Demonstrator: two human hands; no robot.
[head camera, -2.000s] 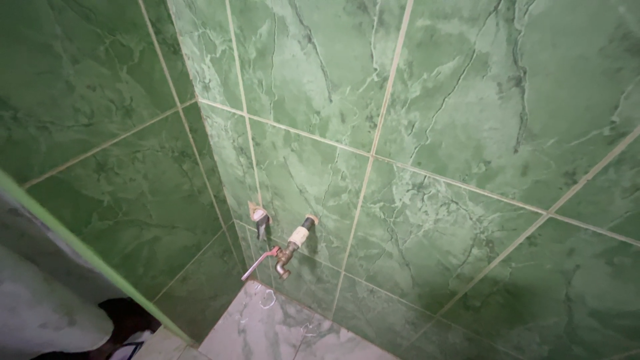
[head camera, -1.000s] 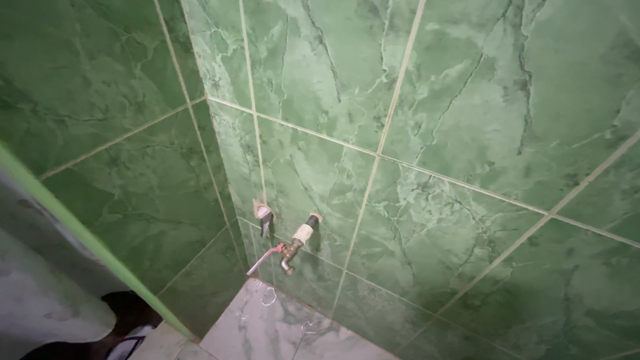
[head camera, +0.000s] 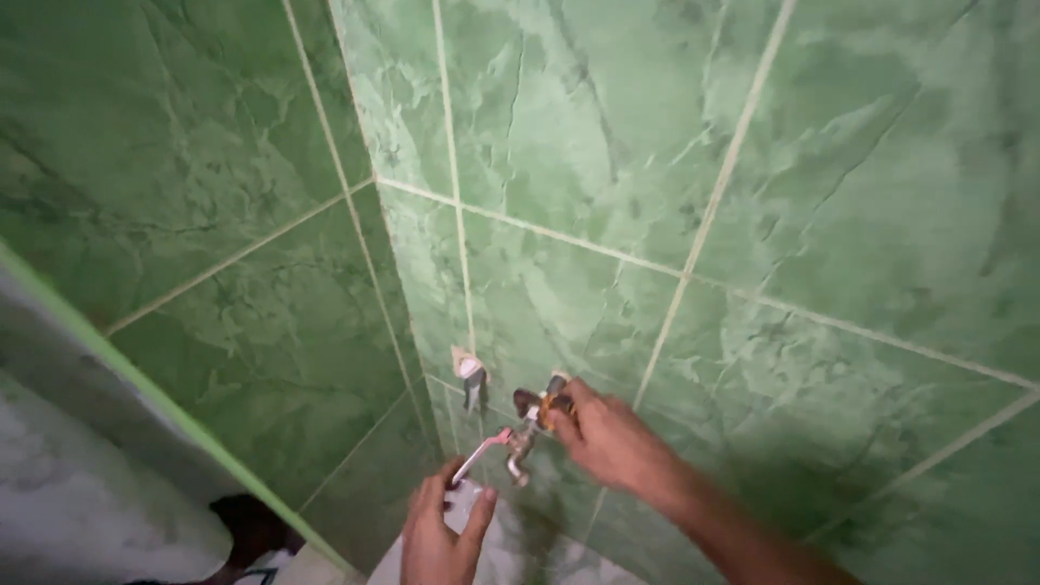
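A metal water tap (head camera: 518, 455) sticks out of the green tiled wall on a pipe stub, its spout pointing down. A pink and white lever handle (head camera: 483, 455) slants down and left from it. My left hand (head camera: 447, 520) has its fingertips at the lower end of this lever; whether they grip it is unclear. My right hand (head camera: 605, 439) is closed around an orange and dark object (head camera: 554, 404) at the pipe behind the tap; its kind is unclear. A dark fitting with a whitish top (head camera: 471, 375) juts from the wall, left of the tap.
Green marbled tile walls (head camera: 569, 122) meet in a corner left of the tap. A pale marbled floor (head camera: 569, 561) lies below. At the left runs a light green edge (head camera: 162, 398), with a grey-white surface (head camera: 89, 487) and a dark object (head camera: 256, 528) beyond it.
Both of my hands have come into view at the tap, the right with an orange and dark object in it. Neither hand shows in the earlier frames.
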